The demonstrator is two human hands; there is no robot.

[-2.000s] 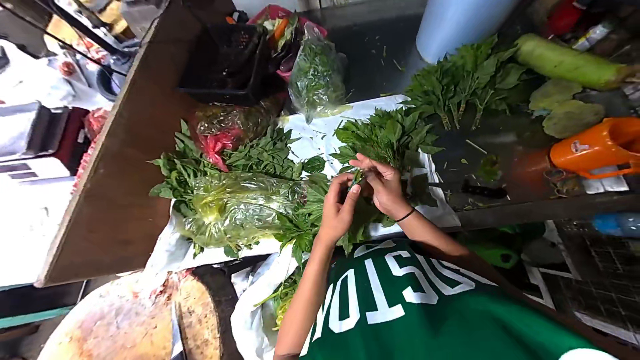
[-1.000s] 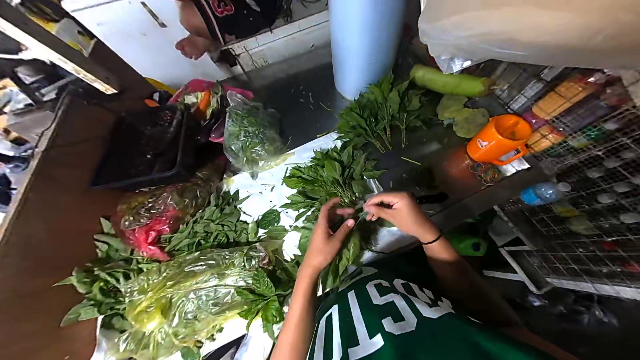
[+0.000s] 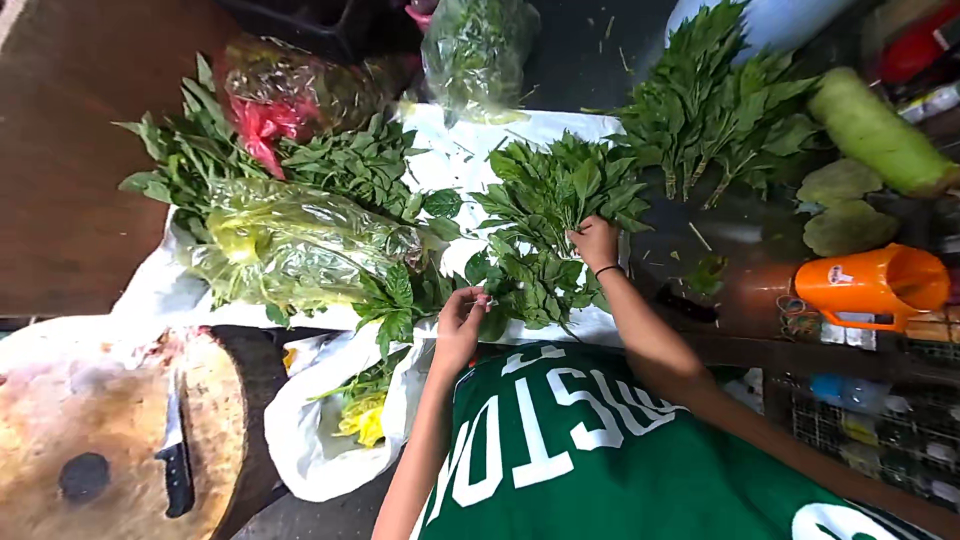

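My right hand (image 3: 596,244) pinches the stem end of a leafy green bunch (image 3: 570,180) lying on a white plastic sheet (image 3: 450,161). Nearer my body, my left hand (image 3: 463,322) holds a small pinkish thing, perhaps a rubber band, between thumb and fingertips. Loose leafy sprigs (image 3: 544,289) lie between the two hands. To the left are a clear yellowish plastic bag (image 3: 300,247) and more leafy stems (image 3: 352,169). Several tied leafy bunches (image 3: 697,112) rest on the dark tabletop at the upper right.
A knife (image 3: 176,450) lies on a round wooden chopping block (image 3: 112,390) at lower left, beside an open white bag (image 3: 322,450). An orange plastic pitcher (image 3: 870,285), rubber bands (image 3: 796,319) and a long green gourd (image 3: 877,131) are at right. A bagged bunch of greens (image 3: 476,56) stands at top.
My hands, close together in both earlier frames, are now apart. The right hand has moved to the stems of the bunch on the sheet. The view has also shifted.
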